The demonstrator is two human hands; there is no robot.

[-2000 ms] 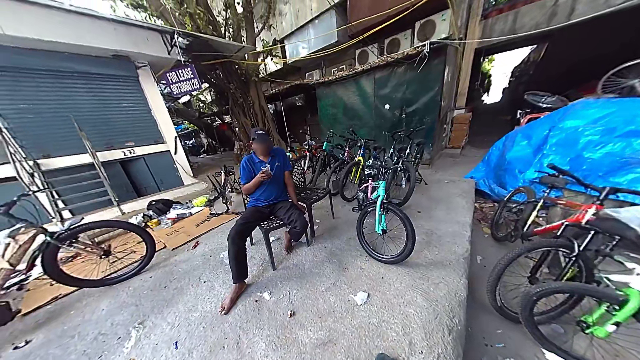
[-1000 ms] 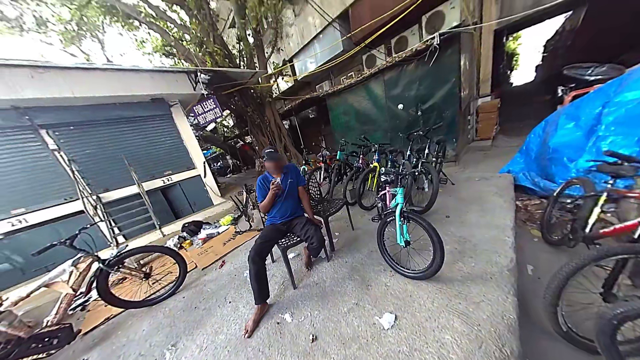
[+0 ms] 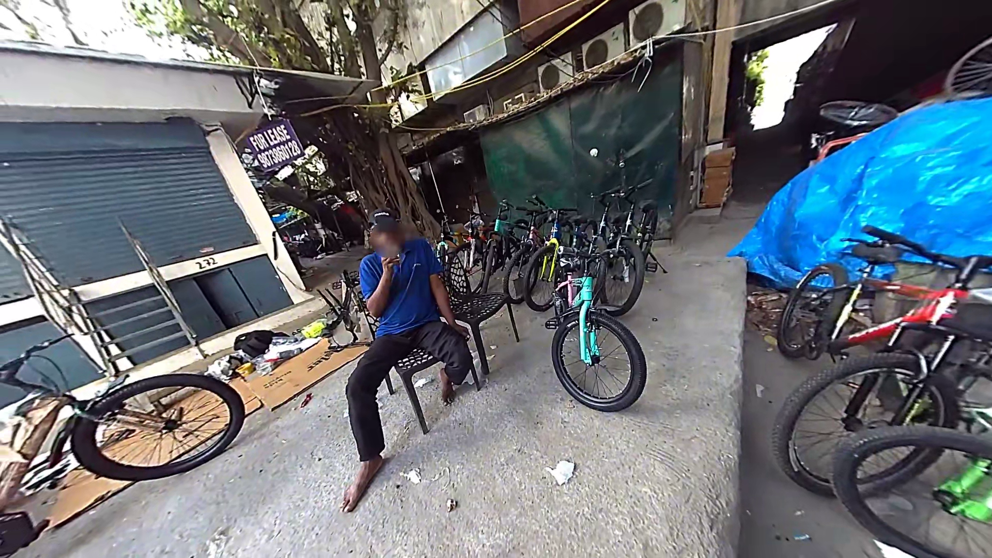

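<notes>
Neither my left hand nor my right hand shows in the head view. A turquoise bicycle stands on the concrete, its front wheel turned towards me. Behind it several more bicycles are parked in a row before a green sheet. At the left edge is another bicycle, of which the front wheel shows beside flattened cardboard. To the right, a red bicycle and others stand close together on lower ground.
A person in a blue shirt sits on a black chair, one hand near the face. Beside it is a second black chair. Cardboard with bags lies at left. A blue tarpaulin and the concrete platform's edge are at right.
The view has swung left and back right. The seated person's hand, lower in front of the chest at first, is now raised near the face.
</notes>
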